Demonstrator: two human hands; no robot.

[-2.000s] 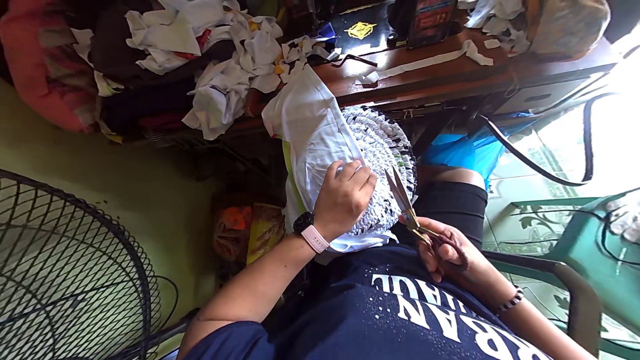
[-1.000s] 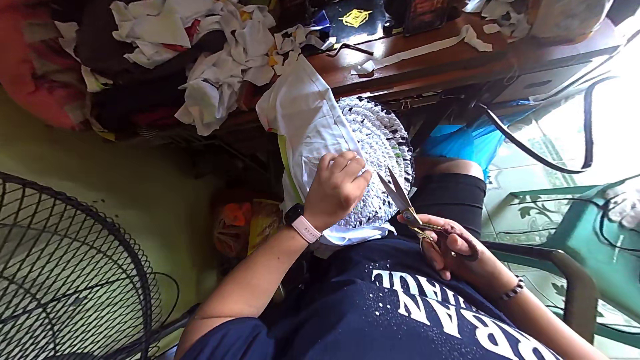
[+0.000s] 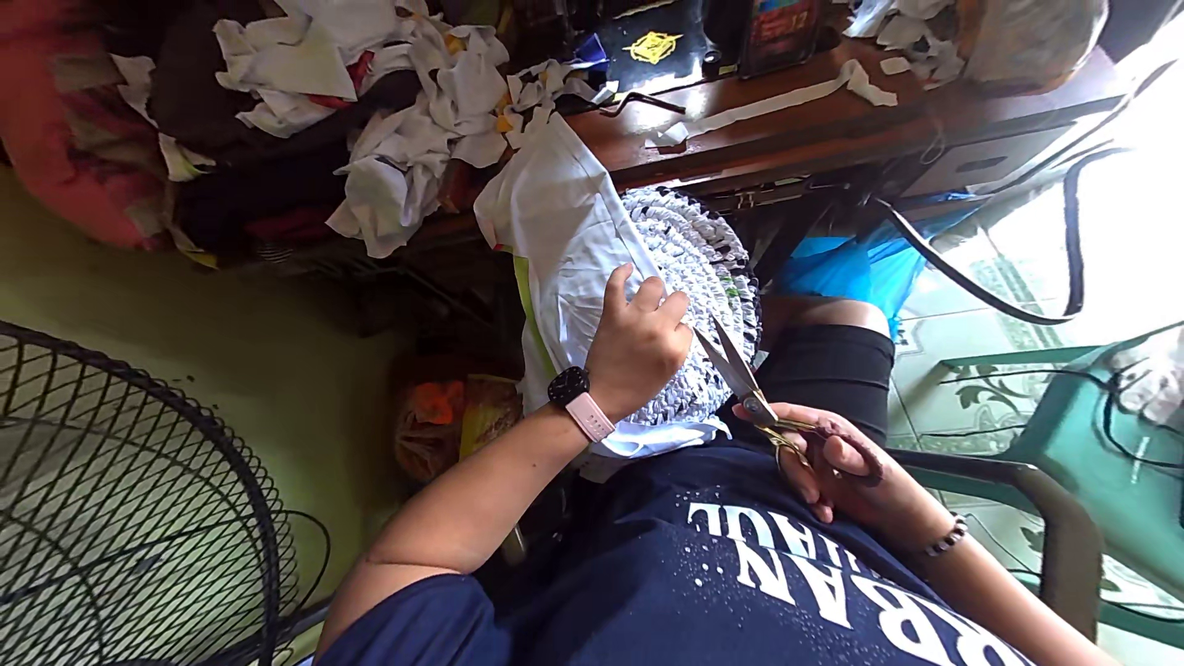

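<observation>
My left hand (image 3: 640,340), with a watch at its wrist, rests on a white cloth (image 3: 564,222) with a lime-green edge; whether the fingers pinch the cloth I cannot tell. Under the cloth and to its right lies a round white-and-black mat of knotted fabric strips (image 3: 708,268), on my lap. My right hand (image 3: 832,458) holds a pair of scissors (image 3: 754,402) by gold-coloured handles. Their blades are slightly apart and point up and left, with the tips close to my left hand, over the mat.
White cloth scraps (image 3: 416,120) are heaped at the upper left. A fabric strip (image 3: 777,113) lies on the wooden table (image 3: 610,139). A fan (image 3: 139,518) stands at the lower left. At the right are a chair armrest (image 3: 1054,499), a green plastic chair (image 3: 1091,407) and a blue plastic bag (image 3: 851,268).
My left hand has shifted a little over the cloth, and its index finger is now more extended. The scissors remain in my right hand with their blades apart.
</observation>
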